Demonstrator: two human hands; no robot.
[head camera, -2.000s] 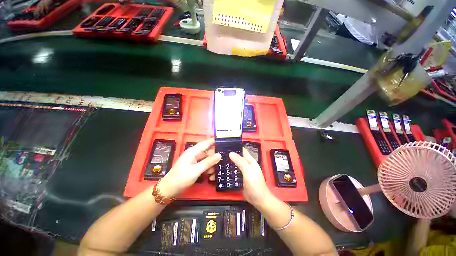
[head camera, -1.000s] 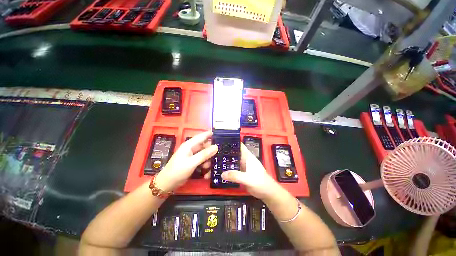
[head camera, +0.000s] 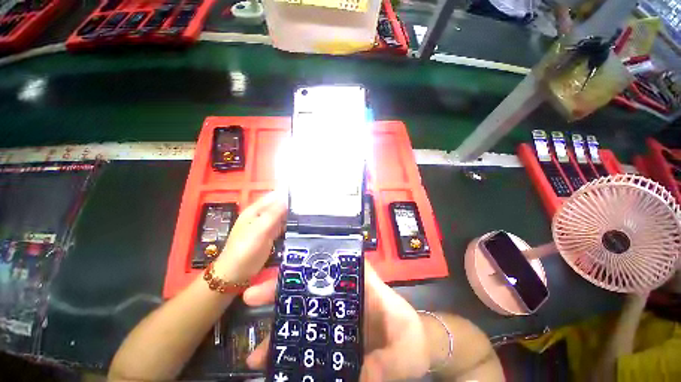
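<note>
An open black flip phone (head camera: 325, 246) is held upright close to the camera, its upper screen glowing white and its keypad with white numbers below. My right hand (head camera: 399, 328) is around the phone's lower right side. My left hand (head camera: 257, 239) is at its left side, partly hidden behind the phone; its contact is partly covered. Behind it lies a red tray (head camera: 299, 123) with closed phones in pockets, at the upper left (head camera: 228, 148), lower left (head camera: 217, 233) and lower right (head camera: 409, 230). The phone covers the tray's middle.
Battery packs (head camera: 246, 342) lie at the near bench edge, partly hidden. On the right are a pink fan (head camera: 617, 234), a smartphone (head camera: 517, 270) on its base and a tray of open phones (head camera: 539, 177). A metal post (head camera: 499, 113) and hanging bin (head camera: 322, 28) stand beyond.
The open phone has come closer to the camera and looks larger, its keypad now lower in view. My right hand has moved lower, its thumb no longer visible over the keys. The camera view has shifted.
</note>
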